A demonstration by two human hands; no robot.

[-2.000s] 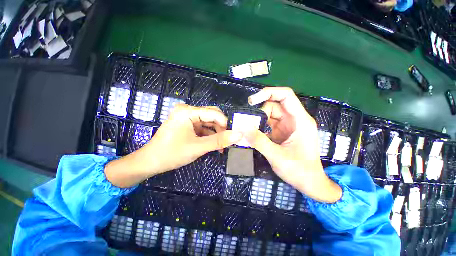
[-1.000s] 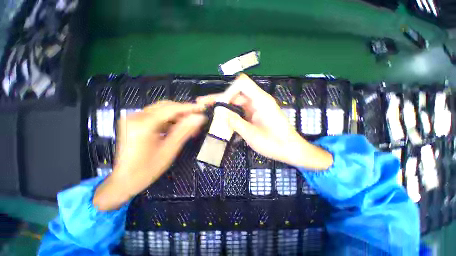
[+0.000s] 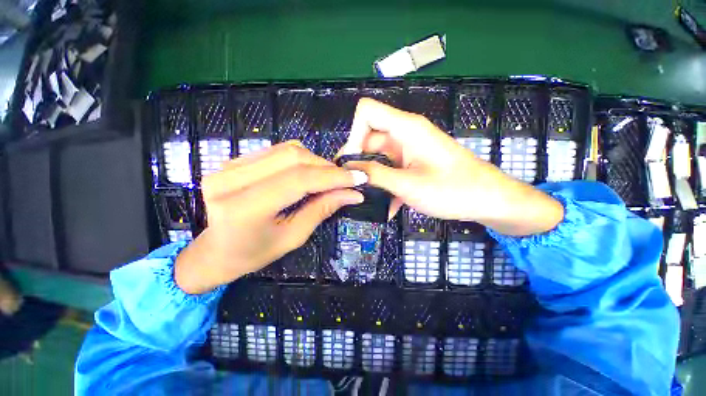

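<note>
A black phone housing (image 3: pixel 375 203) is held upright in the picture above the middle of the glossy black blister tray (image 3: pixel 310 286). Its lower end shows a blue and silver board-like part (image 3: pixel 359 246). My right hand (image 3: pixel 433 166) grips the housing's right side and top, with the thumb across its front. My left hand (image 3: pixel 263 205) is at its left side, thumb and forefinger pinched at the upper part near a small pale spot. Whether the fingertips hold a separate small piece is hidden. Phone housings with pale keypads fill many tray pockets.
A white and beige two-part strip (image 3: pixel 411 56) lies on the green mat beyond the tray. A matt black divided tray (image 3: pixel 104 205) is at left, a parts bin with pale pieces (image 3: pixel 73 97) at upper left. More strips (image 3: pixel 659 162) lie in the right tray. Small black bodies (image 3: pixel 647 37) lie upper right.
The white and grey two-part strip seen in the housing earlier no longer shows; the blue and silver part shows at the lower end. My left fingers have closed in on the housing. The view has shifted.
</note>
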